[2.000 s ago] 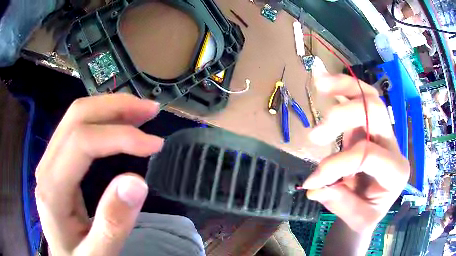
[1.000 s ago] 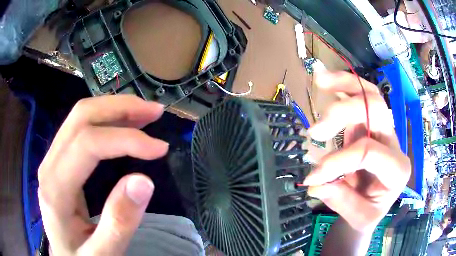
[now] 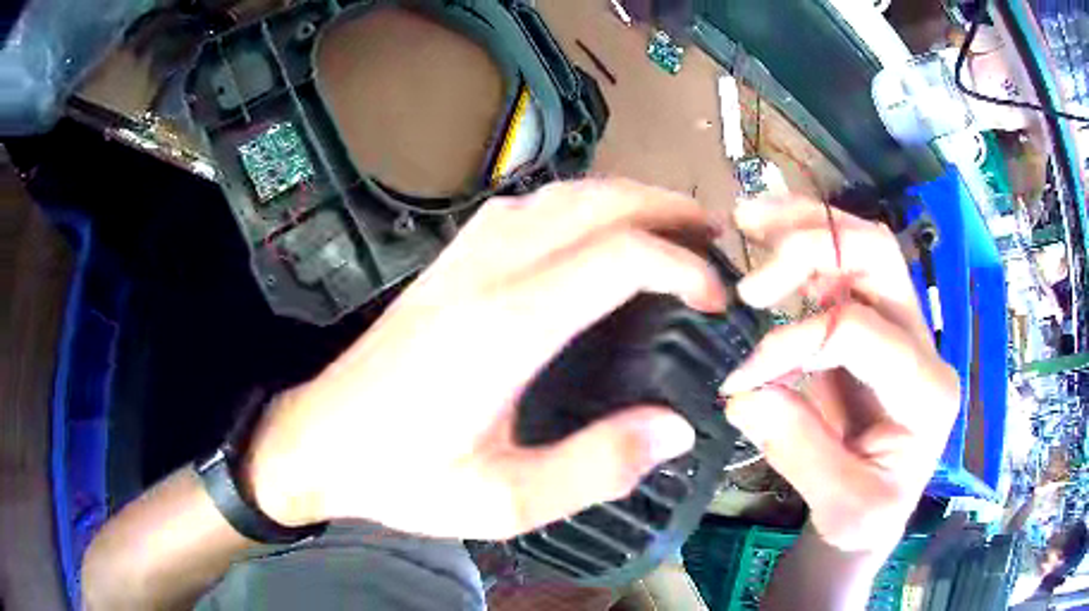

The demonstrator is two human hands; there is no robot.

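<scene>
My left hand (image 3: 478, 370) is closed around the dark ribbed fan head (image 3: 597, 543), fingers over its top and thumb on its near side. The fan head is tilted over my lap, its slotted side partly showing. My right hand (image 3: 848, 382) pinches the red lead wire (image 3: 835, 245) between thumb and index finger at the fan head's right side. The wire loops up over the right hand; its end at the housing is hidden by the fingertips. The dark fan base frame (image 3: 352, 257) lies on the bench at upper left, with a circuit board (image 3: 275, 161) in it.
The brown bench top (image 3: 651, 131) holds a small loose board (image 3: 665, 51) and a white strip (image 3: 730, 117). A blue crate (image 3: 967, 287) stands at right, a green crate (image 3: 728, 567) at lower right. A yellow-edged battery piece (image 3: 517, 141) sits beside the frame opening.
My left hand has moved right and taken hold of the fan head, which has turned. The right hand keeps its pinch on the wire. The screwdriver and blue-handled cutters are now hidden.
</scene>
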